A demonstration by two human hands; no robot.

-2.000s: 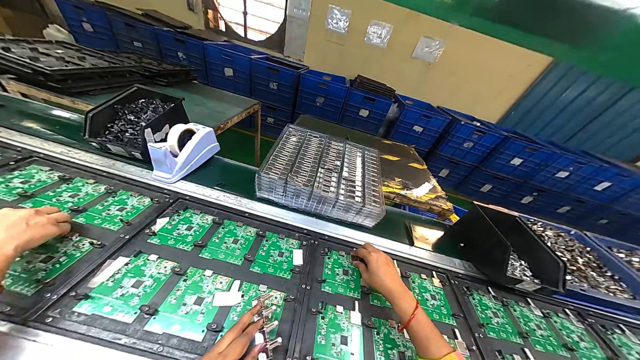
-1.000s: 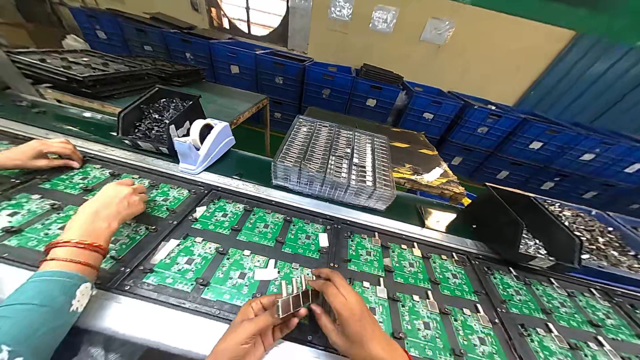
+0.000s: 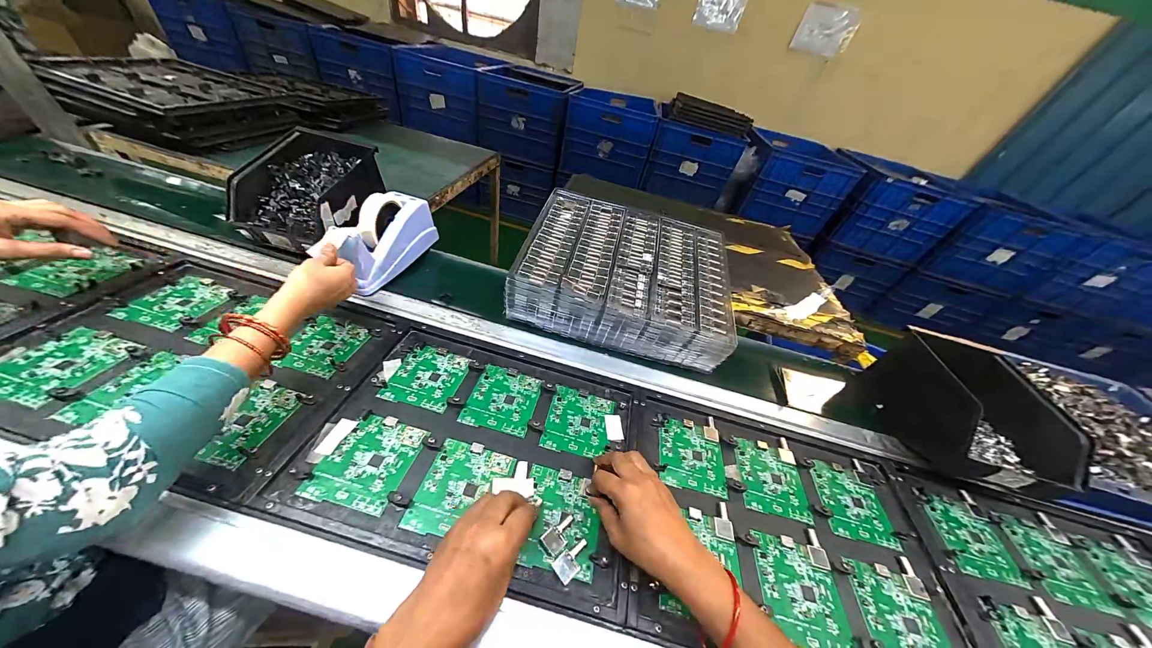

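Green circuit boards lie in rows in black trays on the line. My left hand rests over the lower middle of one tray, its fingertips at a white piece between two boards. At the right edge of that tray, my right hand has bent fingertips at the upper corner of the lower right board; whether they pinch anything is hidden. Two small metal modules with pins lie loose on that board, between my hands. Boards in the tray to the right carry similar metal parts.
A co-worker's hand is at the white tape dispenser; another person's hand is at far left. Beyond the rail stand stacked clear plastic trays, a black bin of metal parts and another black bin. Blue crates line the wall.
My hands have moved apart; the metal modules seen between them a second ago now include two loose on the board. The co-worker's hand has moved from the boards up to the tape dispenser.
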